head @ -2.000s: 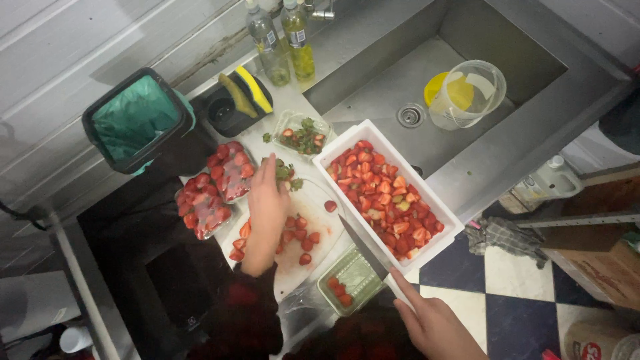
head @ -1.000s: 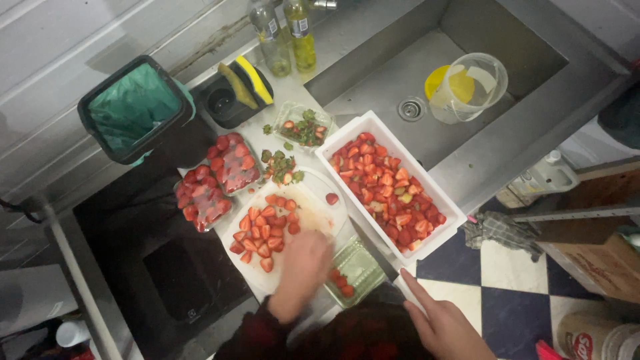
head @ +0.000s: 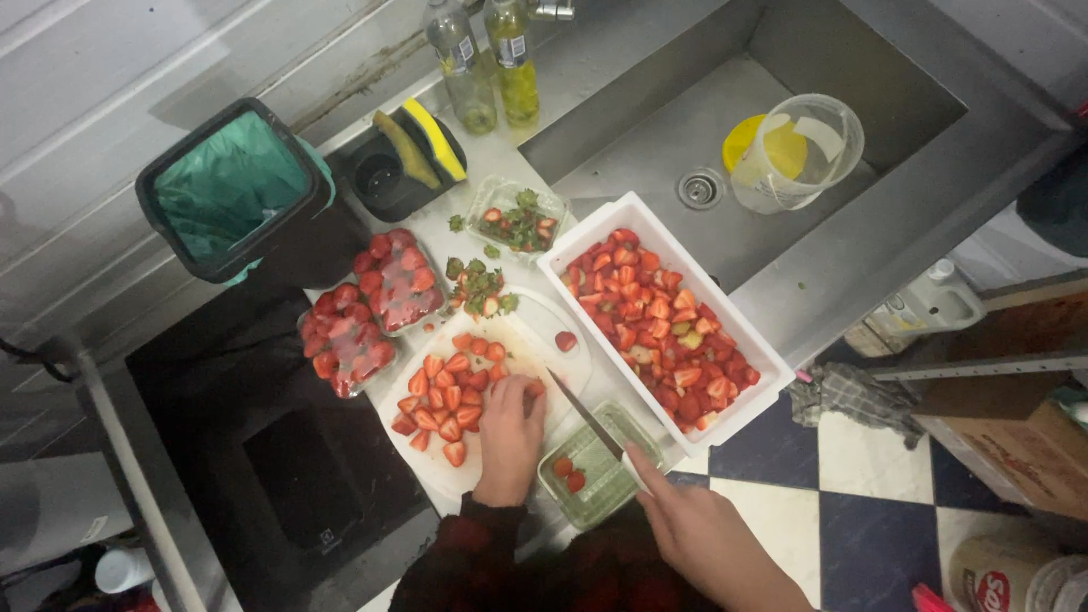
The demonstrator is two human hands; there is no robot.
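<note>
My right hand [head: 684, 518] is closed around the pale handle of a kitchen knife [head: 588, 416], its blade pointing up and left over the edge of the white cutting board [head: 557, 408]. My left hand [head: 512, 425] rests on the board with a strawberry [head: 535, 388] at its fingertips. Cut strawberries [head: 446, 395] lie left of that hand. Green strawberry tops [head: 478, 287] are heaped at the board's upper edge. A white tub [head: 756, 340] of cut strawberries [head: 654, 327] stands to the right. Below the blade, a clear punnet [head: 586, 501] holds a few strawberries.
Two filled strawberry punnets [head: 399, 280] stand left of the board, beside a lined bin [head: 234, 183]. A punnet of tops [head: 518, 217], a sponge holder [head: 395, 161] and two bottles [head: 514, 72] are at the back. The steel sink [head: 646, 144] holds a plastic bucket [head: 786, 161].
My left hand went from the upper part of the board down to near the small punnet, then back up onto the board. The knife stays in my right hand.
</note>
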